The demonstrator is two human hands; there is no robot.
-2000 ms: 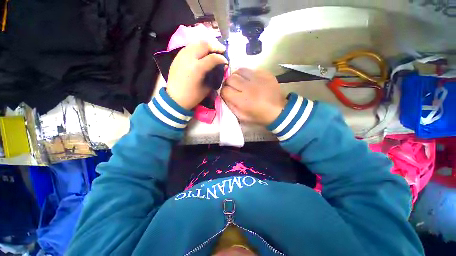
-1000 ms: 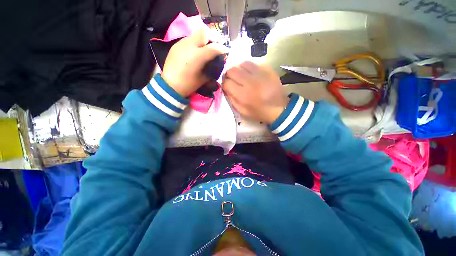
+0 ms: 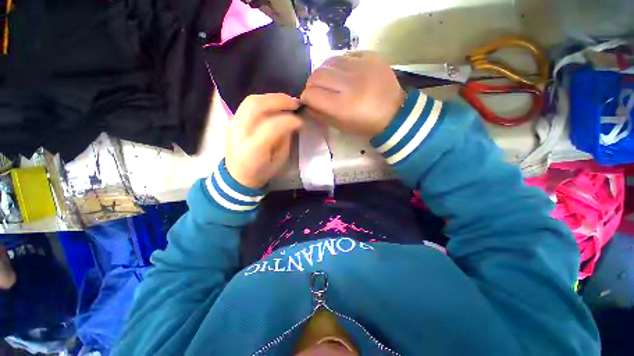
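Observation:
A black garment piece (image 3: 261, 66) lies in front of the needle area, with a pink strip (image 3: 243, 22) at its far left corner. A white strip (image 3: 317, 163) hangs from under my hands over the table's front edge. My left hand (image 3: 263, 135) pinches the black piece's near edge. My right hand (image 3: 353, 92) is closed on the same edge and the white strip, touching my left fingertips. The fingertips hide the exact grip. The presser foot and needle are not clearly visible; a dark machine part (image 3: 339, 35) shows beyond my right hand.
Scissors (image 3: 504, 103) with gold and red handles lie right of my right hand. A black garment heap (image 3: 104, 69) is at left, a yellow block (image 3: 33, 193) at the left edge. A blue bundle (image 3: 603, 115) is at right, above a pink bundle (image 3: 584, 208). Part of a person's hand (image 3: 5, 270) shows far left.
My left hand has moved back toward me from the needle and the black piece now lies spread beyond it. My right hand has shifted slightly forward. The view has shifted a little.

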